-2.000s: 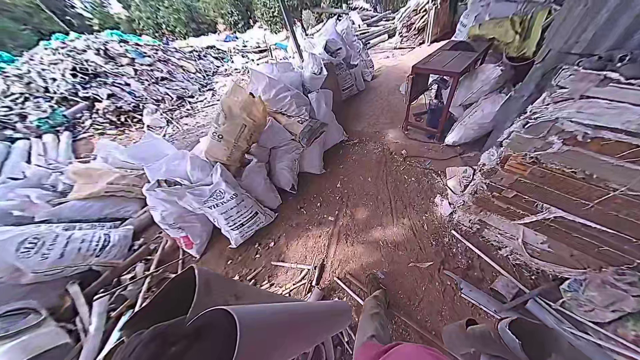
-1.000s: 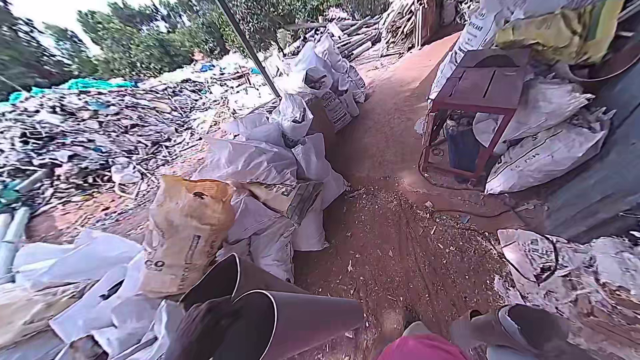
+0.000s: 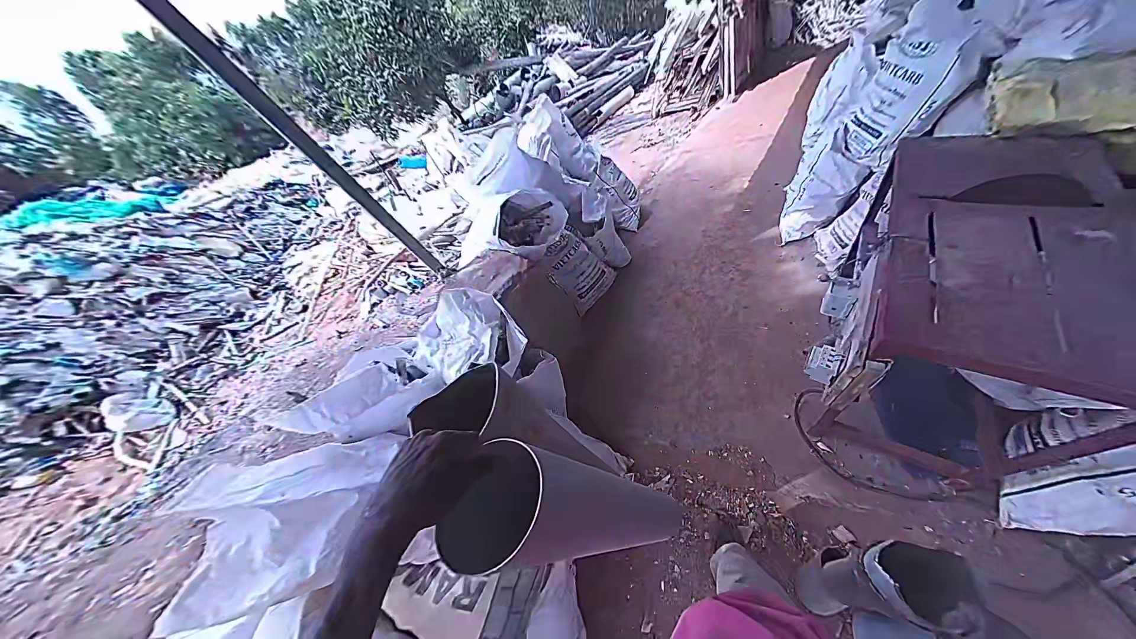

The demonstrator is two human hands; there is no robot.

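My left hand (image 3: 444, 470) reaches up from the bottom and grips the rims of two wide grey plastic pipes. The nearer pipe (image 3: 590, 510) lies in front of the hand with its round open end to the left. Just behind it, the farther pipe (image 3: 532, 417) slants over the white sacks. Another pipe piece with a dark open end (image 3: 927, 581) shows at the lower right, beside a smaller one (image 3: 830, 581). My right hand cannot be made out. Pink cloth of my clothing (image 3: 745, 617) is at the bottom edge.
Filled white sacks (image 3: 581, 266) line the dirt path's left side. A dark red metal table (image 3: 1003, 275) stands at right, with a cable (image 3: 825, 453) on the ground beside it and sacks (image 3: 887, 106) behind. A slanted pole (image 3: 302, 138) crosses before a scrap heap (image 3: 151, 319).
The view has moved forward along the path, so the red table and far sacks are nearer. The two pipes have come along, and my left hand on them shows more clearly now.
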